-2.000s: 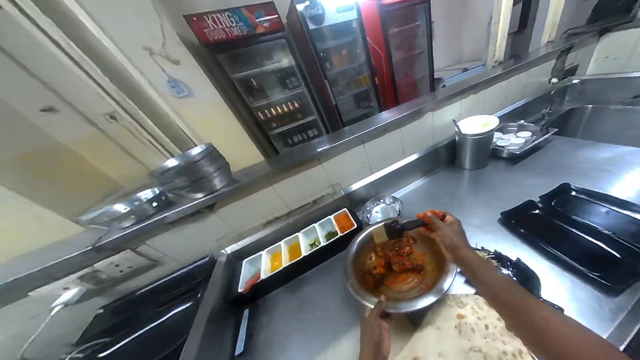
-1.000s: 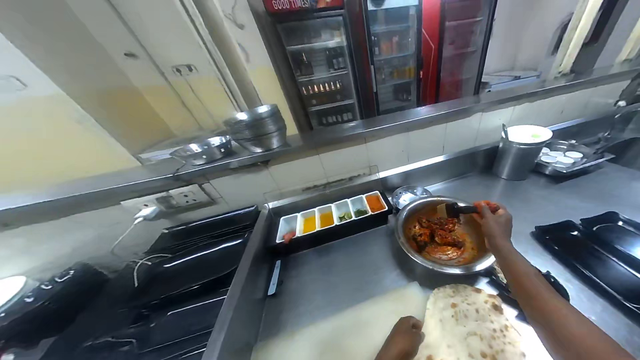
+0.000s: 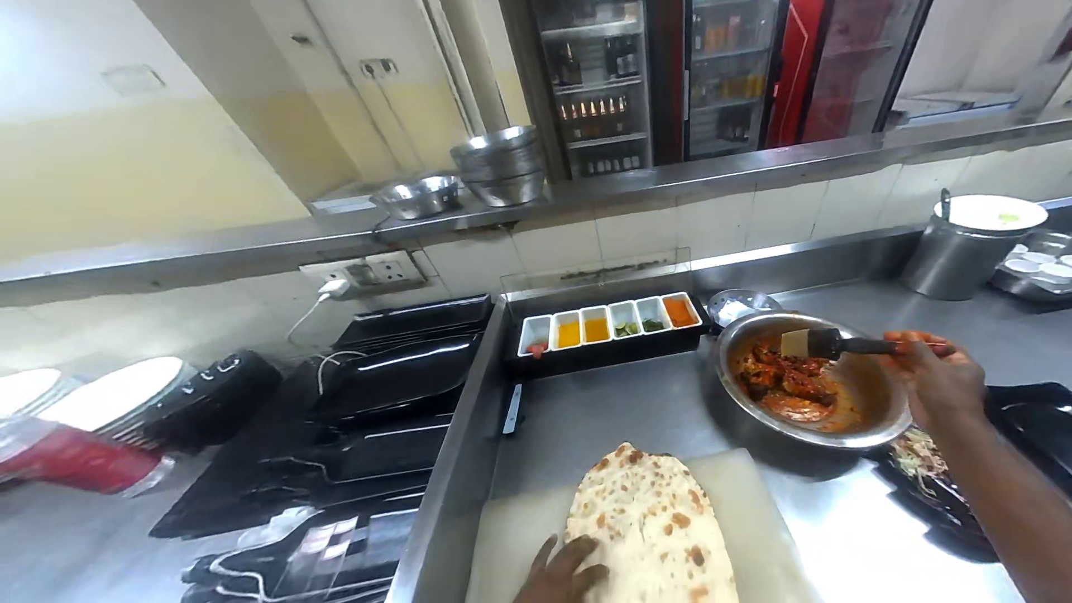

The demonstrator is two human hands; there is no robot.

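Observation:
My right hand [image 3: 942, 377] grips the handle of a pastry brush [image 3: 825, 344], whose bristles are over a steel bowl [image 3: 889, 402] holding red-sauced pieces of cooked meat [image 3: 791, 381]. My left hand [image 3: 563, 571] rests with spread fingers at the left edge of a browned flatbread [image 3: 649, 519]. The bread lies on a pale cutting board [image 3: 749, 502] at the bottom centre. Beyond the board stands a black holder with several white tubs [image 3: 595, 328] of sauces and garnishes. A knife [image 3: 512, 409] lies left of them.
Black platters [image 3: 402, 377] are stacked at the left. A plate of shredded salad [image 3: 917, 461] is partly hidden by my right forearm. At the back right stand a steel container [image 3: 963, 251] and a tray of small cups [image 3: 1038, 266]. Steel bowls [image 3: 502, 167] sit on the ledge.
My left hand has left the bowl's rim, and is now at the flatbread, which has shifted left onto the board. The right hand keeps the brush over the bowl. The view has swung left.

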